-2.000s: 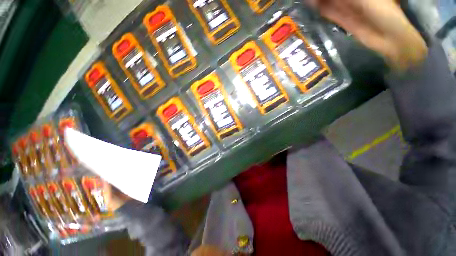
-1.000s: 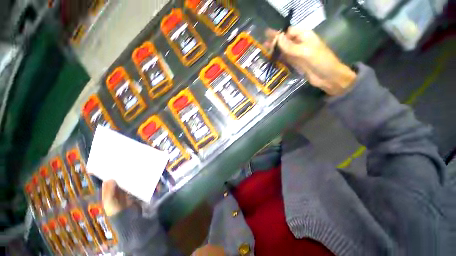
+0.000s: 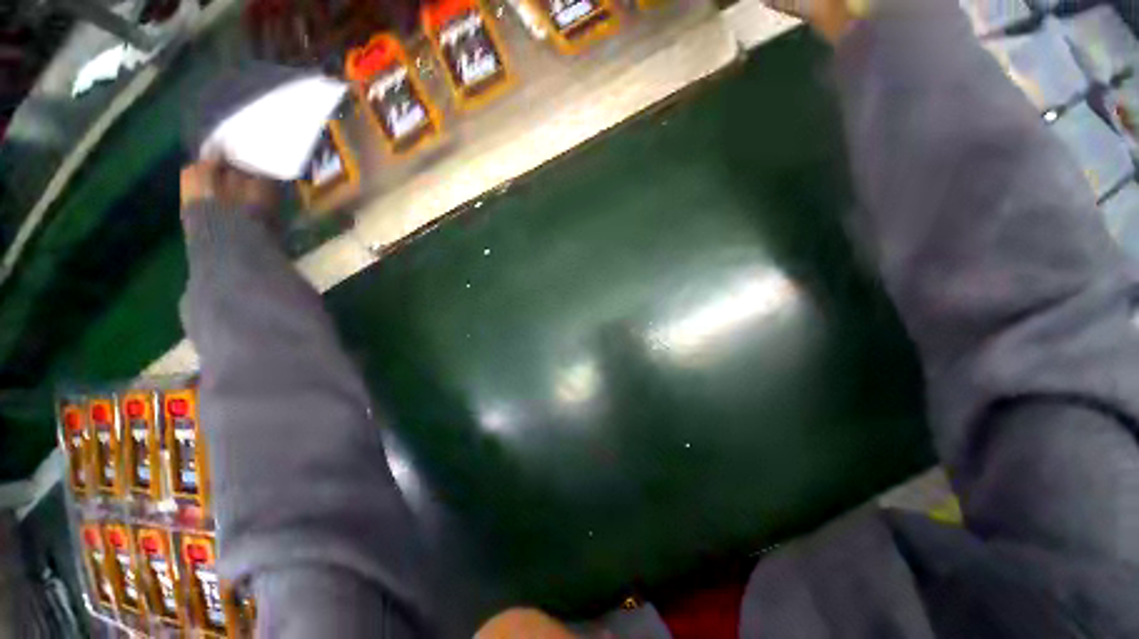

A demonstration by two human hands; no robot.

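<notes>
A blister tray of orange-rimmed handheld devices (image 3: 397, 105) lies at the top of the view, beyond the pale raised strip, cut off by the upper edge. My left hand (image 3: 231, 185), dark and blurred, holds the white sheet (image 3: 277, 125) over the tray's left end. My right hand (image 3: 831, 10) is at the top edge near the tray's right side, mostly cut off, so its fingers and anything in them do not show.
Filled trays (image 3: 138, 506) are at the lower left beside my left sleeve. The glossy dark green bench top (image 3: 600, 350) lies between my arms, with the pale raised strip (image 3: 525, 162) along its far side. Pale wrapped goods (image 3: 1049, 87) are at the far right.
The tray in front of me is no longer on the near bench top; a tray now shows beyond the pale strip. Both hands have moved forward, the left one still with the white sheet.
</notes>
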